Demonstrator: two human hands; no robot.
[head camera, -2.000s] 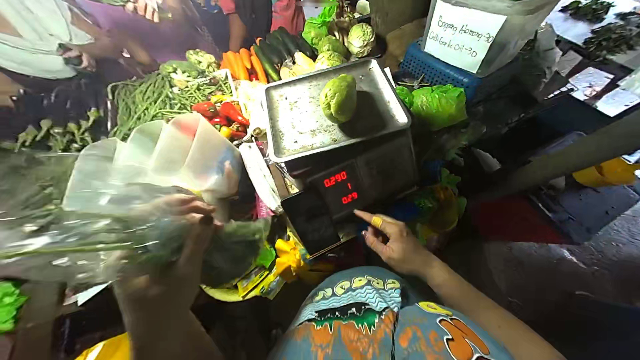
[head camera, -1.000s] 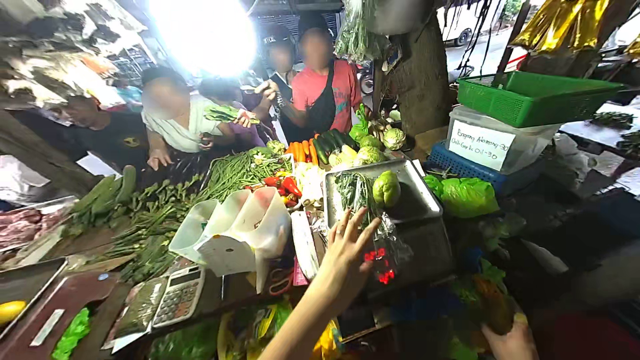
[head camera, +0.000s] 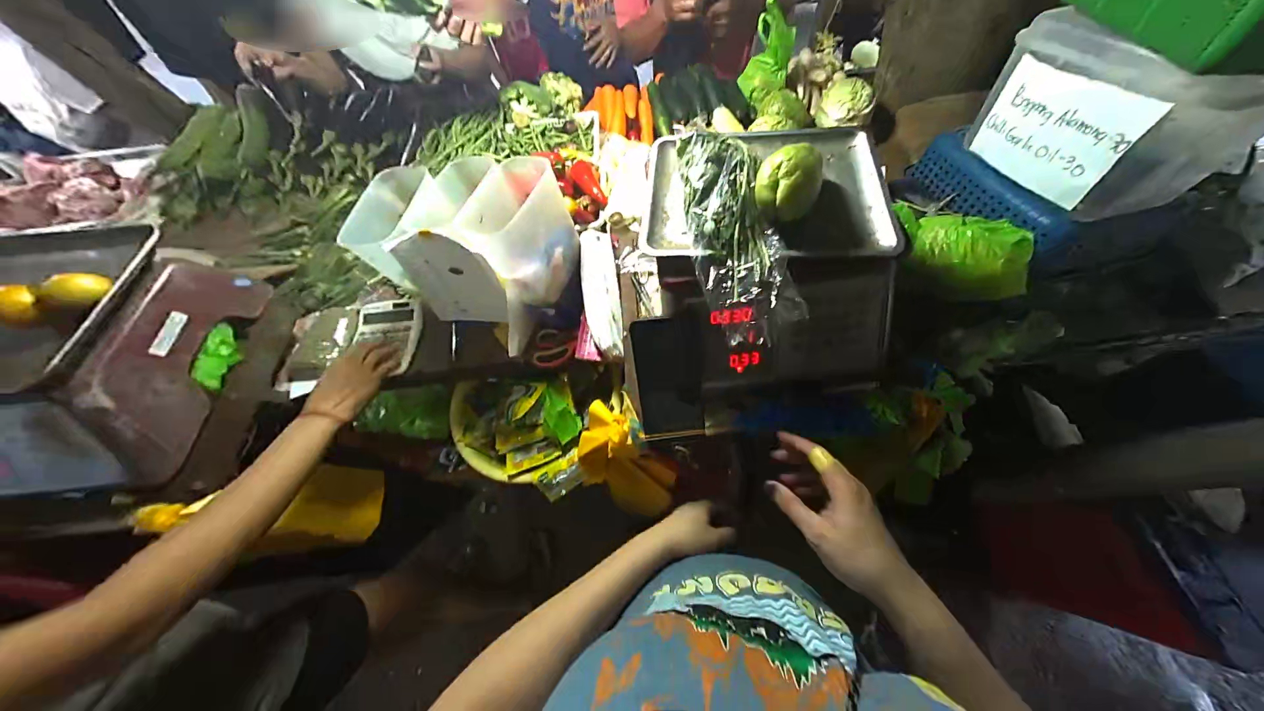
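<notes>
My left hand (head camera: 699, 530) is low in front of the scale, its fingers curled and partly in shadow; whether it holds something is hidden. To its right my right hand (head camera: 825, 499) has its fingers apart, with a yellow band on one finger and nothing seen in it. Above both hands stands a digital scale (head camera: 820, 316) with red lit digits. On its metal tray (head camera: 849, 232) lie a green chayote (head camera: 789, 182) and, beside it, leafy greens in a clear plastic bag (head camera: 726, 193), which hangs over the tray's front edge.
Another person's hand (head camera: 351, 380) touches a calculator (head camera: 387, 324) at the left. Translucent plastic containers (head camera: 469, 237), scissors (head camera: 553, 349) and a yellow basket of packets (head camera: 461, 434) lie left of the scale. A blue basket (head camera: 987, 197) and green plastic bag (head camera: 973, 255) are at its right. People stand beyond the vegetables.
The bagged greens now lie on the tray beside the chayote, where two seconds ago the chayote lay alone. The hand over the scale one second ago is gone from there.
</notes>
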